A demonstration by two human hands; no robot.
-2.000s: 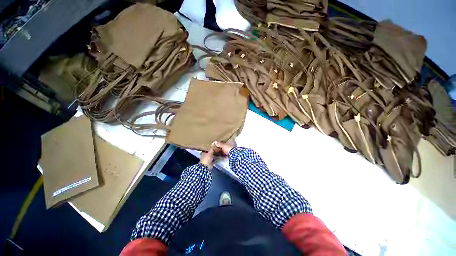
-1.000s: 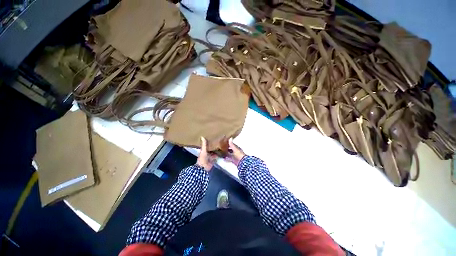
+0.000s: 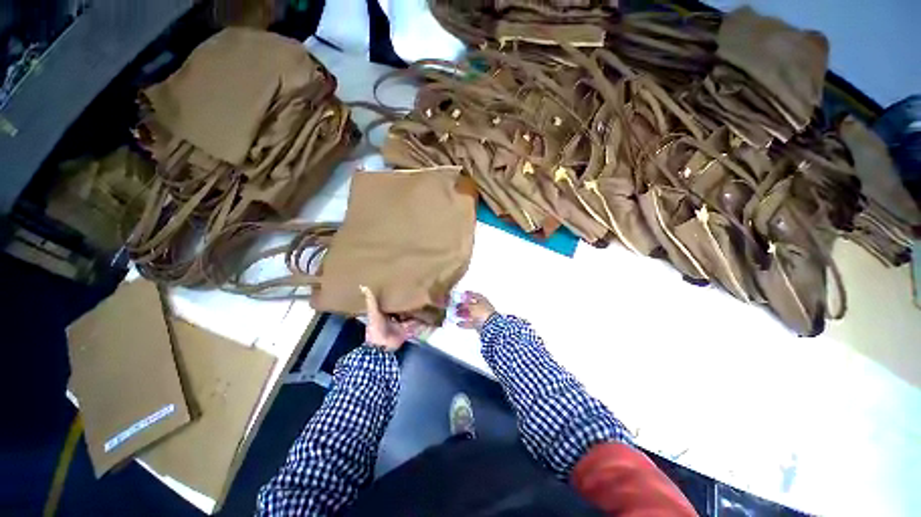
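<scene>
A flat tan-brown handbag [image 3: 399, 237] lies on the white tabletop in front of me, its thin strap loops [image 3: 288, 257] trailing left. My left hand [image 3: 382, 325] holds the bag's near edge, thumb on top and fingers partly hidden under it. My right hand [image 3: 473, 311] is just right of the bag's near right corner, fingers bent, with a small pale, blurred thing at the fingertips; I cannot tell whether it grips this. An orange-brown patch [image 3: 466, 186] shows at the far right corner.
A bag stack [image 3: 232, 96] lies at the upper left. An overlapping row of bags [image 3: 606, 162] with straps and gold-coloured glints runs along the right, over a teal mat [image 3: 550, 239]. Cardboard sheets [image 3: 126, 369] sit at the table's left end. White material [image 3: 414, 30] is at the far side.
My right hand has come away from the bag's near edge to the right. My left hand still holds the edge. The whole view has shifted somewhat.
</scene>
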